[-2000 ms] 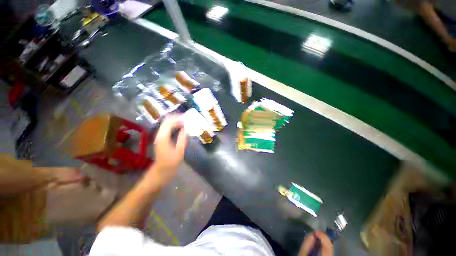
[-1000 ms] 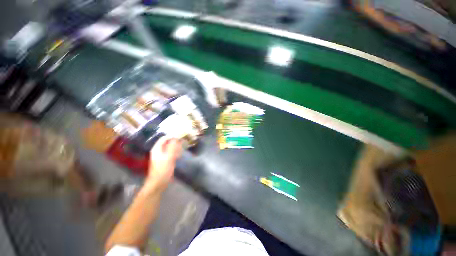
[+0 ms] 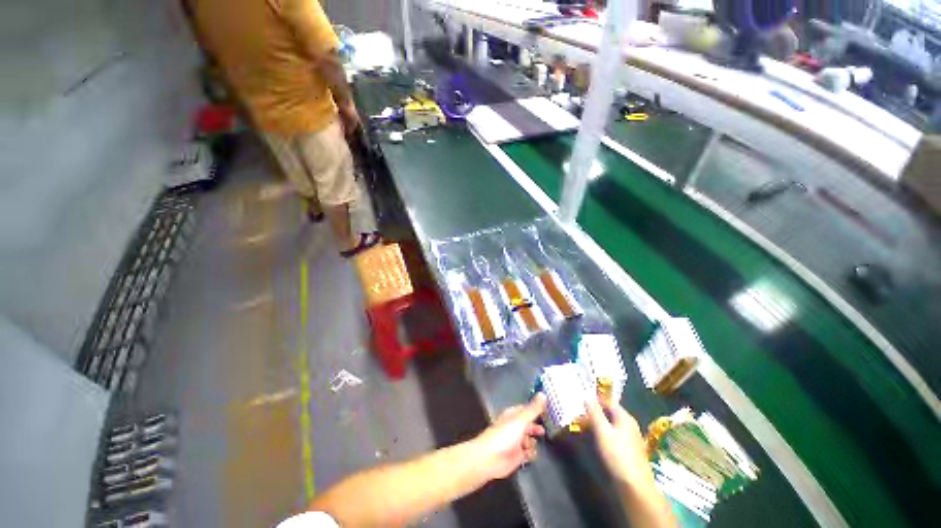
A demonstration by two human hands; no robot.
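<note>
A white LCD stack [image 3: 564, 398] with orange-brown ends is at the near end of a clear plastic tray. My left hand [image 3: 512, 437] grips its left edge with thumb and finger. My right hand [image 3: 621, 441] is on its lower right side, fingers partly hiding it. Another LCD stack [image 3: 602, 361] stands just behind, partly touching. The clear blister tray [image 3: 461, 260] lies beyond and holds several pieces with brown strips. One more LCD stack [image 3: 671, 354] stands to the right, beside the conveyor. A fanned PCB pile [image 3: 702, 461] lies nearest me at the right.
A green conveyor belt [image 3: 825, 376] runs along the right behind a white rail and post [image 3: 598, 113]. A red stool [image 3: 390, 335] with a cardboard seat is left of the bench. A person [image 3: 273, 72] in an orange shirt stands beyond it. A raised white shelf [image 3: 825, 129] is at upper right.
The view has swung left along the bench. My right hand, earlier low at the right with a dark tool, now meets my left hand at the LCD stack. The lone green board has left the view.
</note>
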